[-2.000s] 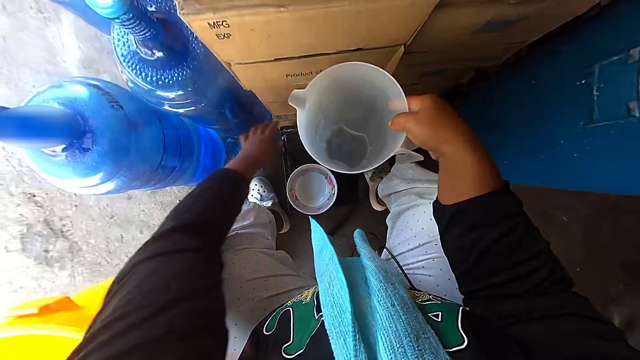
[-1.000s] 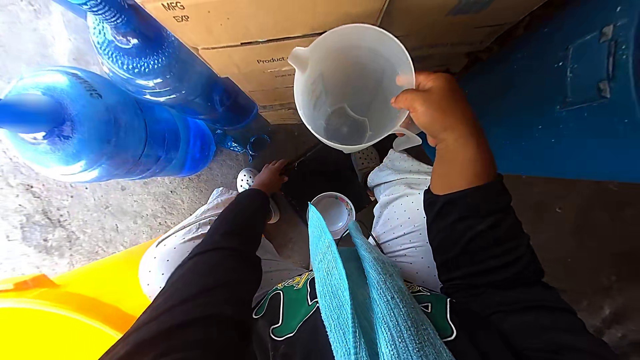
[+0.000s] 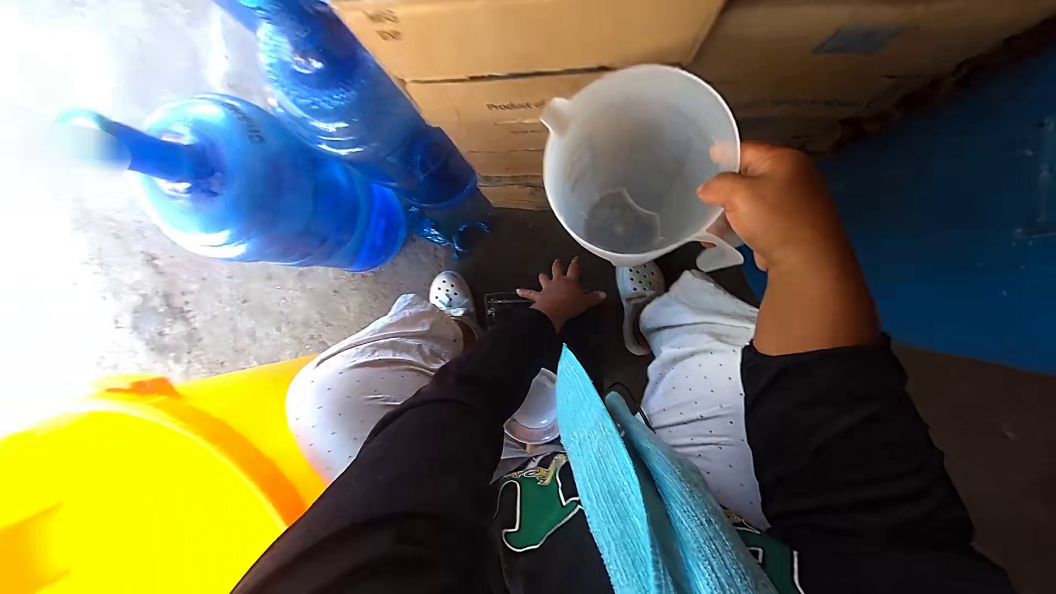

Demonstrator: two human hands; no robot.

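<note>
My right hand (image 3: 767, 198) grips the rim and handle side of a translucent white plastic pitcher (image 3: 610, 157), its open top facing me. My left hand (image 3: 563, 294) is low between my feet with fingers spread, over a dark object whose kind I cannot tell. Whether it touches that object is unclear. Nearer my body a small white bowl (image 3: 536, 410) shows in part, with my left sleeve and a light blue cloth (image 3: 606, 478) covering the rest. The cloth hangs down from my front.
Large blue plastic water bottles (image 3: 272, 186) stand at the left, beside stacked cardboard boxes (image 3: 544, 41) ahead. A yellow plastic container (image 3: 132, 495) occupies the lower left. On the right is a blue surface (image 3: 949, 214). White perforated clogs (image 3: 452, 293) are on my feet.
My left hand has moved from beside the blue bottles to between my feet. The bowl was farther from my body two seconds ago and is now nearer it. My right hand keeps hold of the pitcher.
</note>
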